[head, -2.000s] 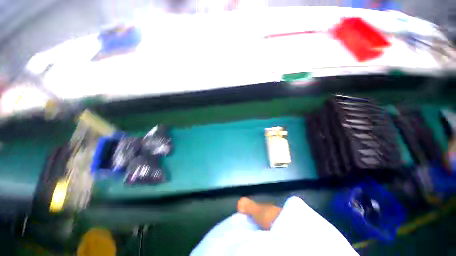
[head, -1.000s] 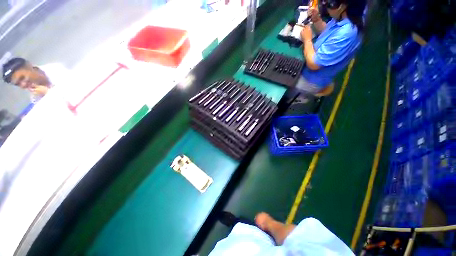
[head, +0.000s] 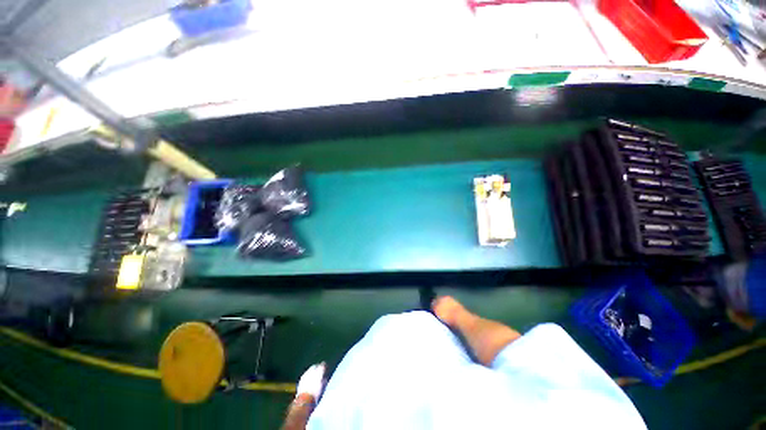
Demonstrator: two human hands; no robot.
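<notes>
My right hand (head: pixel 450 312), bare, is in front of my body below the bench edge. A small dark shape is at its fingertips; I cannot tell if it is held. My left hand (head: pixel 312 380), in a white glove, hangs low at my left side; its fingers are blurred. A small cream and brass-coloured fixture (head: pixel 495 220) sits alone on the green bench (head: pixel 395 222). Stacked black slotted trays (head: pixel 663 197) with slim dark workpieces stand to its right. Shiny bags of black parts (head: pixel 270 237) lie beside a small blue bin (head: pixel 201 238) on the left.
A metal fixture with a yellow block (head: pixel 129 272) and a tray of sticks (head: pixel 116 231) is at the far left. A round yellow stool (head: pixel 191 361) stands on the floor there. A blue crate (head: pixel 663 357) is at lower right. Red (head: pixel 647 29) and blue bins (head: pixel 212 17) stand on the white shelf.
The view has swung left from the other worker and the crate racks, back to the bench. The stool, bags, blue bin and left fixture show again. My gloved left hand has come into view.
</notes>
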